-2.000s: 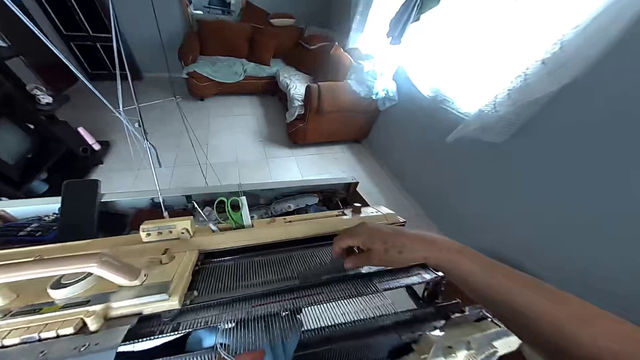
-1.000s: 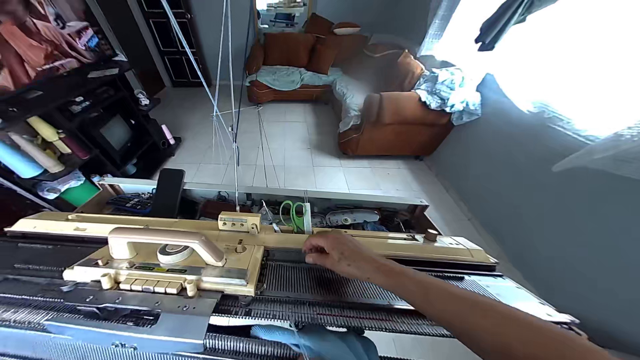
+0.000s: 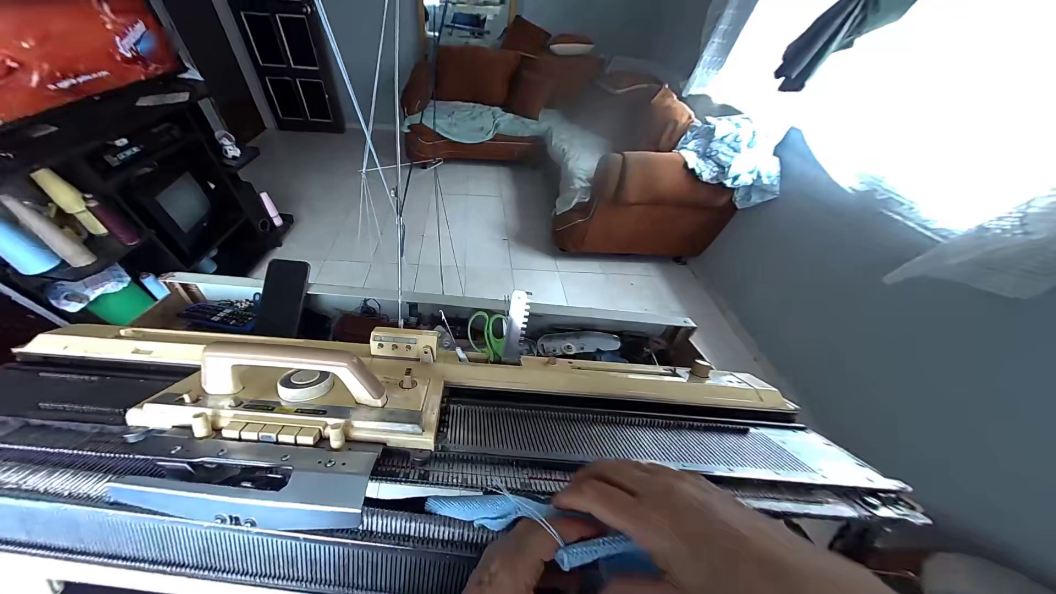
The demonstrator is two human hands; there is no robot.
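A knitting machine with two needle beds spans the lower view, its beige carriage resting left of the middle. Light blue knitted fabric lies between the beds, with a loose strand of yarn over it. My left hand is at the fabric's lower part, fingers around a rolled blue knitted edge. Over the same edge bends my right hand, partly blurred; whether it grips the fabric cannot be told. Yarn strands run up from the yarn guide behind the carriage.
Behind the machine, an open compartment holds green-handled scissors, a white toothed comb and a dark phone-like object. A black shelf unit with yarn cones stands left; a brown sofa is beyond, and a wall is right.
My right hand has come down from the back needle bed to the blue fabric beside my left hand. The carriage stays in place on the bed. The view has shifted.
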